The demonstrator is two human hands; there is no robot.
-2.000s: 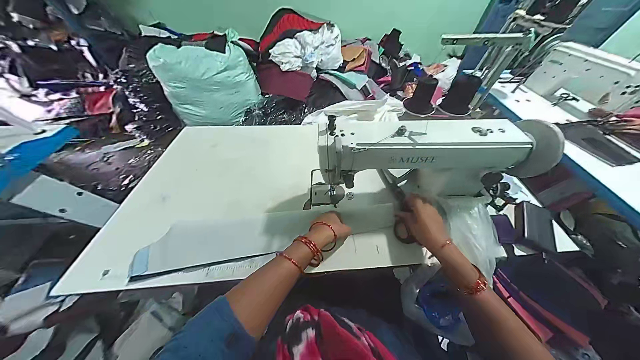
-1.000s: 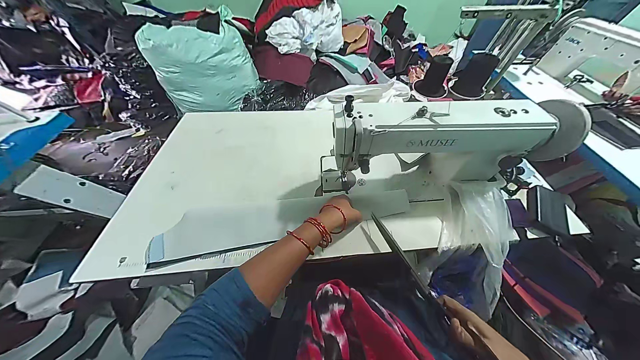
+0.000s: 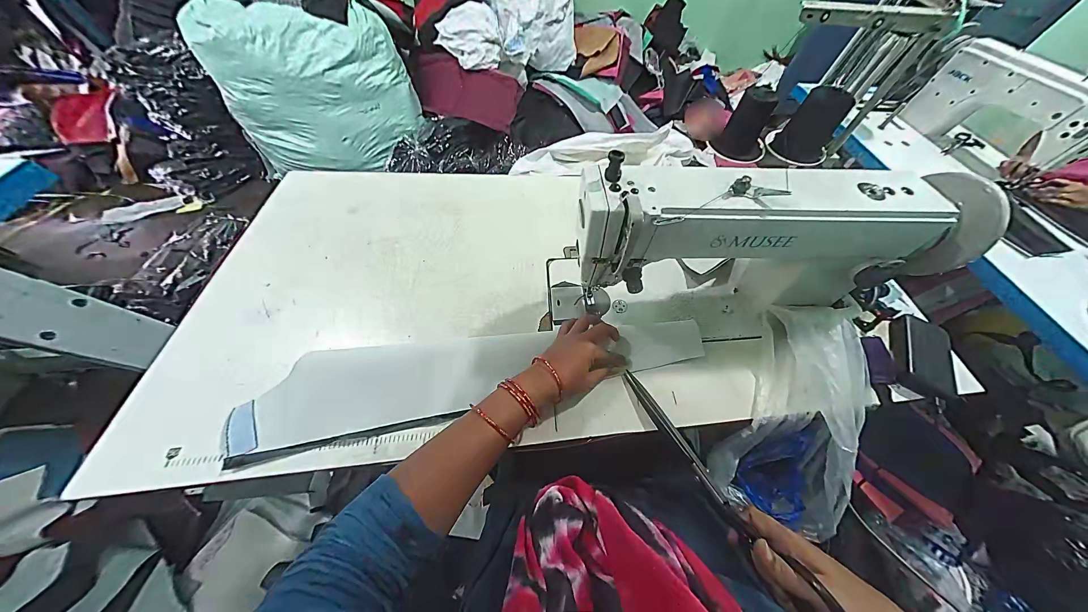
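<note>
A long pale fabric piece with a dark underside lies along the front of the white sewing table. My left hand presses on it just in front of the needle and presser foot of the Musee sewing machine. Large metal scissors are in my right hand, low at the right. Their tips touch or nearly touch the fabric's front edge beside my left fingers. Whether the blades are apart is not clear. A light blue patch shows at the fabric's left end.
A translucent plastic bag hangs at the table's front right. Black thread cones stand behind the machine. A stuffed pale green bag and heaped fabrics lie beyond the table. Another person's hands are at a second machine, far right.
My right hand has moved from beside the machine down to the lower right, and the scissors now point toward the fabric's edge. My left hand stays on the fabric near the needle.
</note>
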